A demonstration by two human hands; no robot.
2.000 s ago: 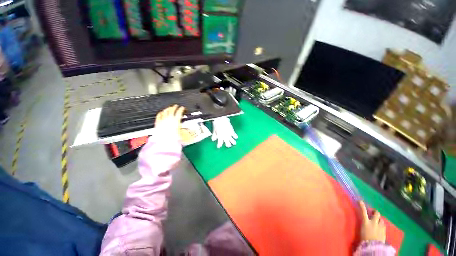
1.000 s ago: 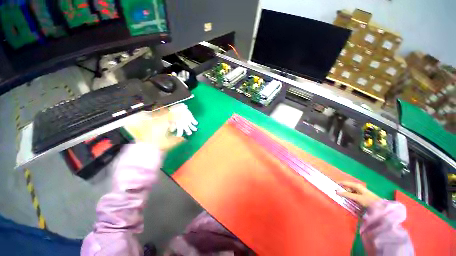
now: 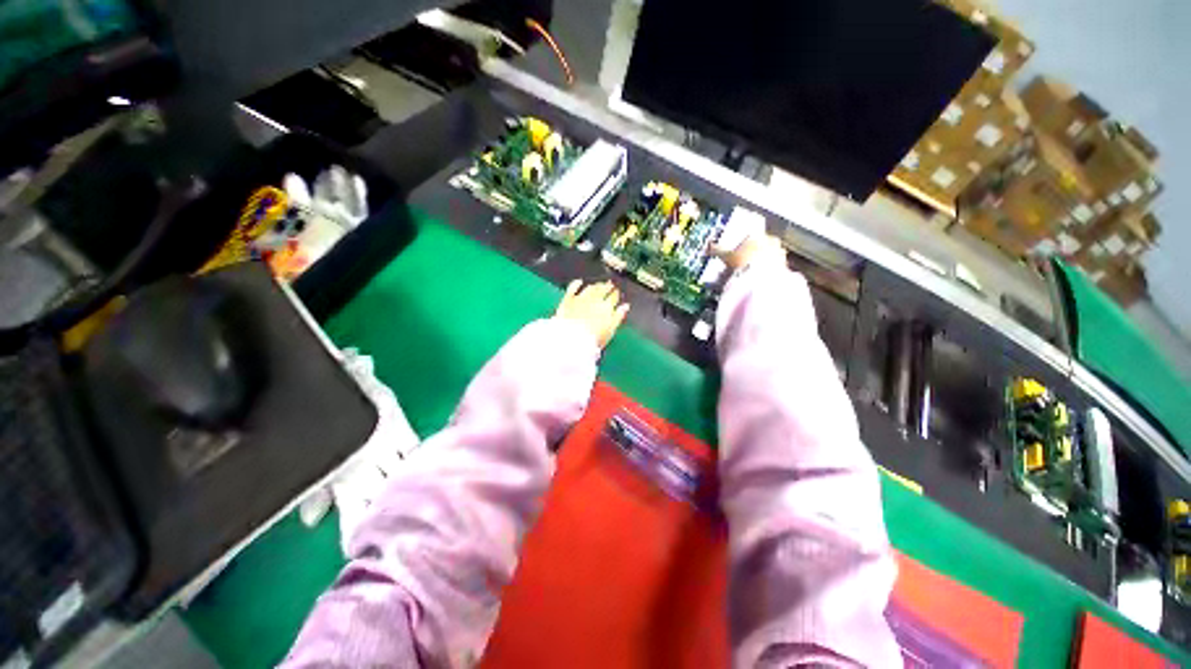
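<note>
A green power board (image 3: 664, 242) with yellow parts and a long white block sits in a dark carrier on the line. My right hand (image 3: 751, 251) is on the white block at its right side. My left hand (image 3: 596, 311) is at the near left edge of this board, fingers slightly apart; whether it touches the board is unclear. A second power board (image 3: 549, 179) sits to the left in the carrier. Purple tubes (image 3: 658, 457) lie on the red mat (image 3: 594, 555), partly hidden under my right forearm.
A mouse (image 3: 175, 350) on its pad and a keyboard (image 3: 52, 497) are at the left, beside white gloves (image 3: 379, 457). Another power board (image 3: 1049, 451) is on the line at right. A black monitor (image 3: 803, 79) and stacked cartons (image 3: 1045, 163) stand behind.
My left hand has left the keyboard area and come to the line. My right hand has let go of the purple tubes and moved onto the board. The view has moved closer to the line.
</note>
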